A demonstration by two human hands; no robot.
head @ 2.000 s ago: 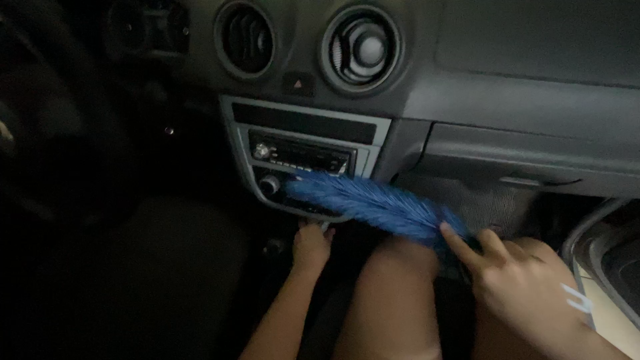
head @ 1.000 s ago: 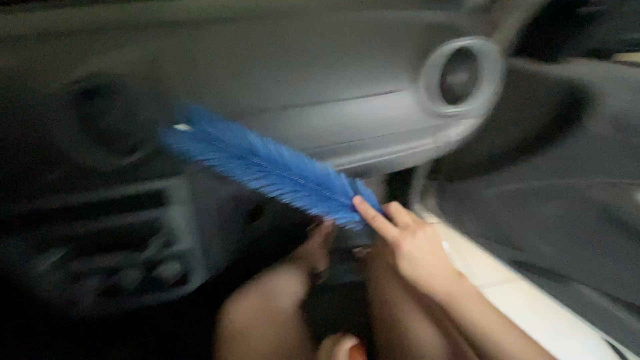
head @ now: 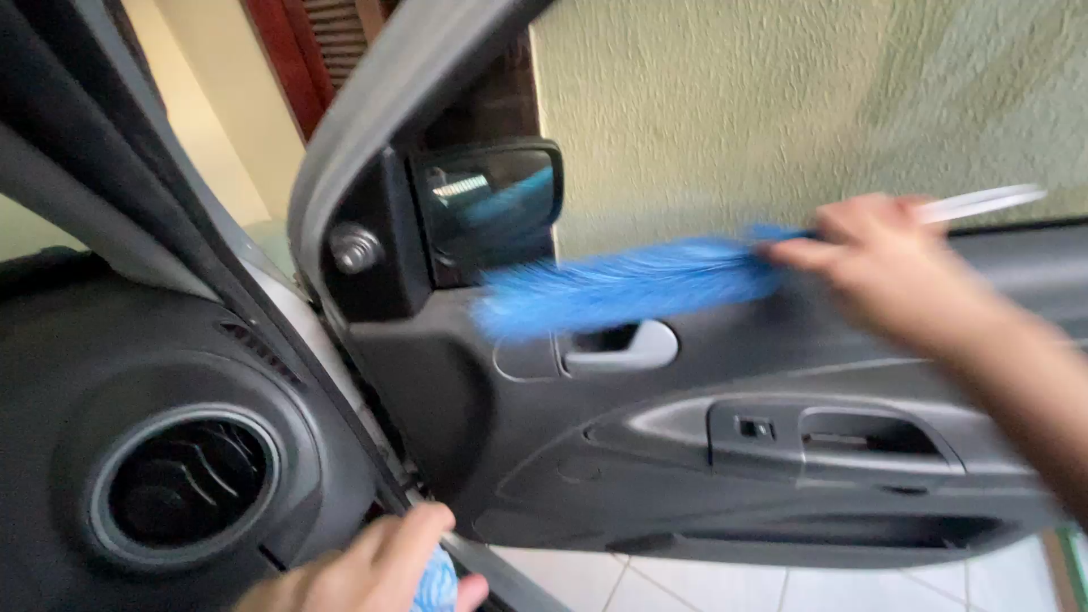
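My right hand [head: 884, 263] grips the handle of a blue fluffy duster [head: 629, 285], whose white handle end sticks out past my fist. The duster lies across the upper part of the open car door's inner panel [head: 527, 425], in front of the lower corner of the side mirror [head: 493, 204] and just above the silver door handle [head: 629, 348]; whether it touches the panel I cannot tell. Low in the view, near the door opening, my left hand [head: 365, 561] is closed around a blue and white patterned thing [head: 436, 582], mostly hidden by the fingers and the frame edge.
At left is the dashboard end with a round air vent [head: 183, 484]. The windscreen pillar [head: 195, 195] rises beside it. A window switch [head: 754, 427] and a pull recess sit on the door. Beyond the door are a textured green wall [head: 722, 110] and white floor tiles [head: 705, 582].
The view has swung right from the car's centre console to the open door. My right hand has carried the duster from the dashboard to the door panel.
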